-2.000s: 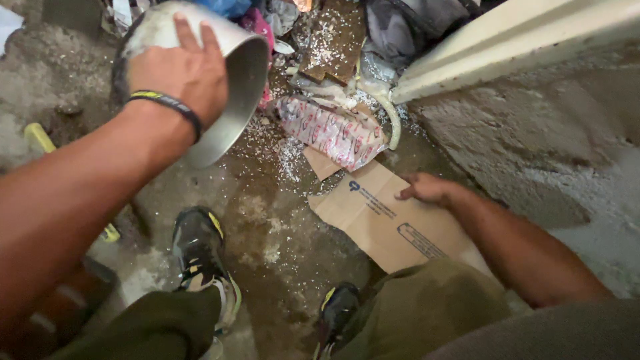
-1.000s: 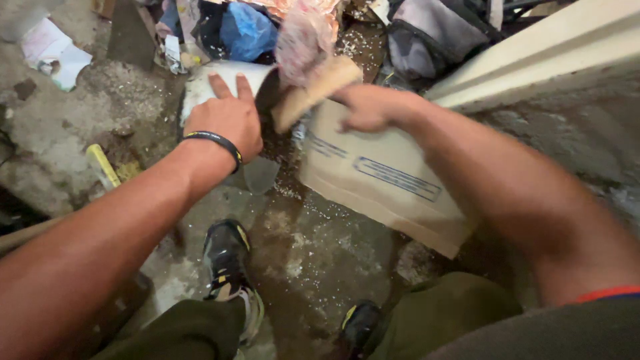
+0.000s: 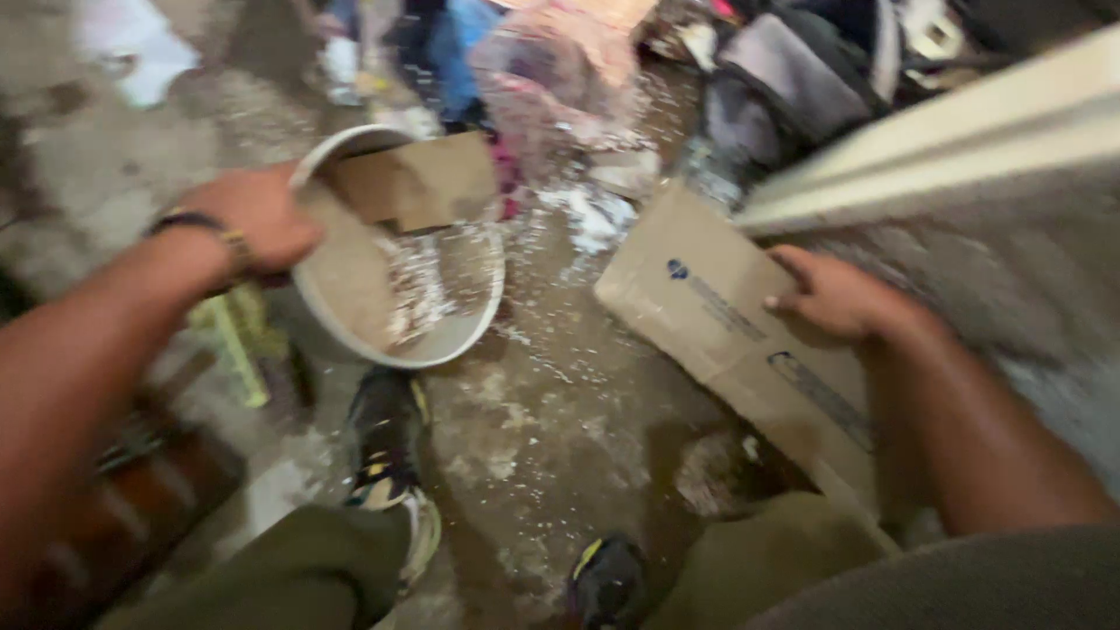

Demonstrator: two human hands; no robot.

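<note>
My left hand (image 3: 262,214) grips the rim of a round metal pot (image 3: 503,293), tilted with its mouth toward me. Inside lie a piece of brown cardboard (image 3: 429,179) and many small white bits (image 3: 418,289). On the right, my right hand (image 3: 827,293) holds a larger flat cardboard sheet (image 3: 744,324) by its upper right edge, fingers on top and the rest of the grip partly hidden. The sheet bears printing and slants down toward my right leg. More white bits are scattered on the floor between pot and sheet.
A heap with a pinkish plastic bag (image 3: 560,70), blue plastic (image 3: 472,52) and a grey and black fabric item (image 3: 787,79) lies ahead. A pale ledge and rough wall (image 3: 1006,271) run along the right. My shoes (image 3: 385,429) stand on the wet concrete floor. A yellow strip (image 3: 238,350) lies left.
The pot has tipped so its inside faces me. The small cardboard piece, by my right hand a second ago, is now in the pot. My right hand has moved right, onto the large sheet.
</note>
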